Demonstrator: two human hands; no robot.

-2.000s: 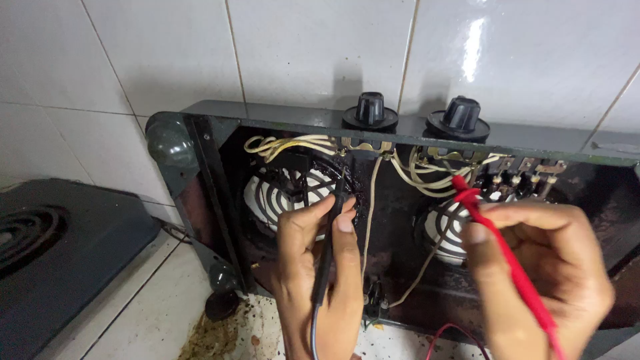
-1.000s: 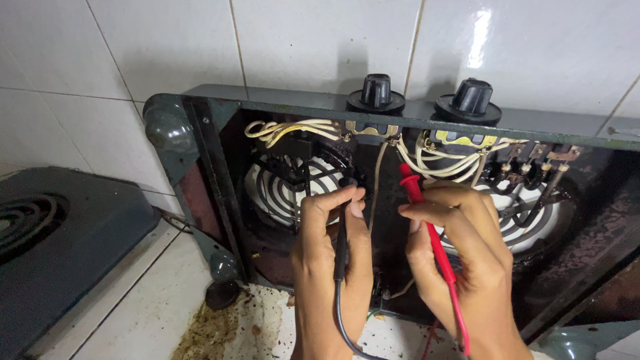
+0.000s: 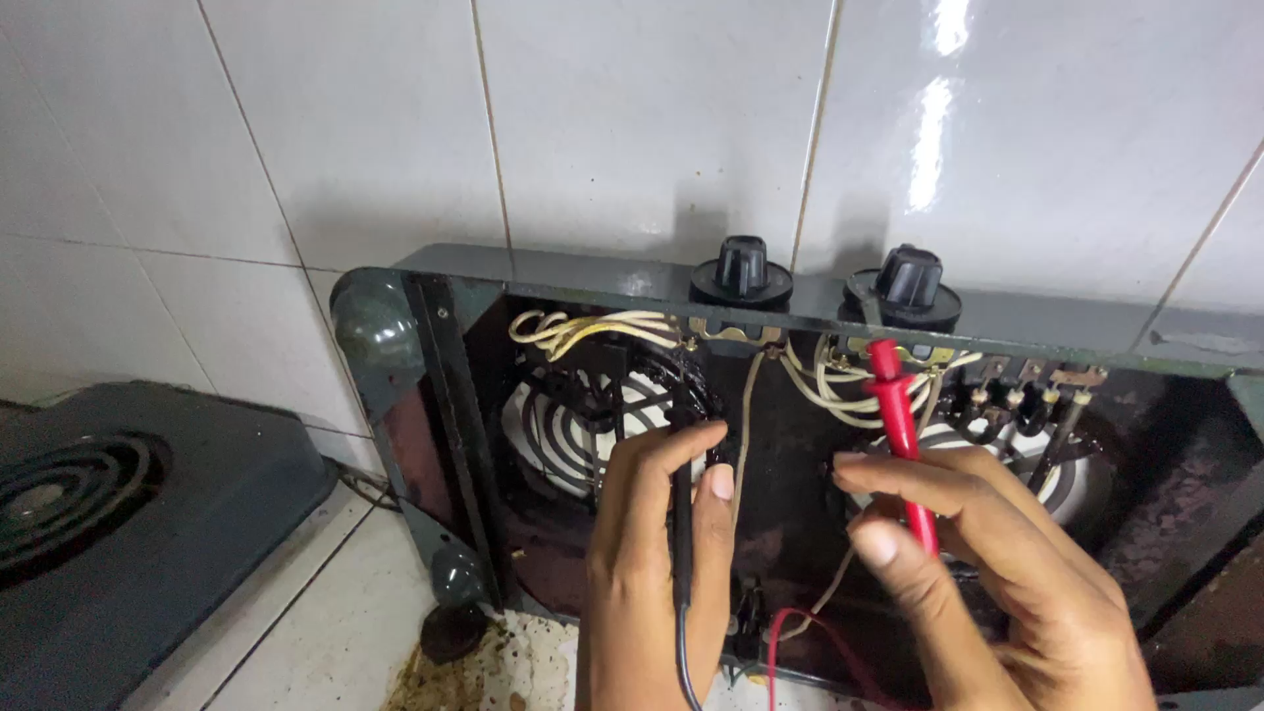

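Note:
An electric double-coil stove (image 3: 612,281) stands on its side against the wall, its open underside facing me. My left hand (image 3: 662,563) holds a black test probe (image 3: 681,513), whose tip is lost against the dark coil area near the left switch. A red test probe (image 3: 897,410) is pinched in my right hand (image 3: 997,573), pointing up in front of the right switch bracket; whether its tip touches anything I cannot tell. Pale wires (image 3: 602,328) lie bundled at the left switch, with more looped wires (image 3: 839,395) beside the right one. Two black knobs (image 3: 743,272) stick up from the top edge.
Another dark coil stove (image 3: 197,533) sits at the left on the tiled counter (image 3: 306,602). Behind is a white tiled wall (image 3: 632,118). Brown grime (image 3: 444,681) stains the counter by the stove's black foot (image 3: 454,632). A red lead (image 3: 790,617) loops between my hands.
Two seconds ago the red probe slanted up to the left near the right switch's wires; now it stands more upright. My left hand still holds the black probe. The view has shifted somewhat.

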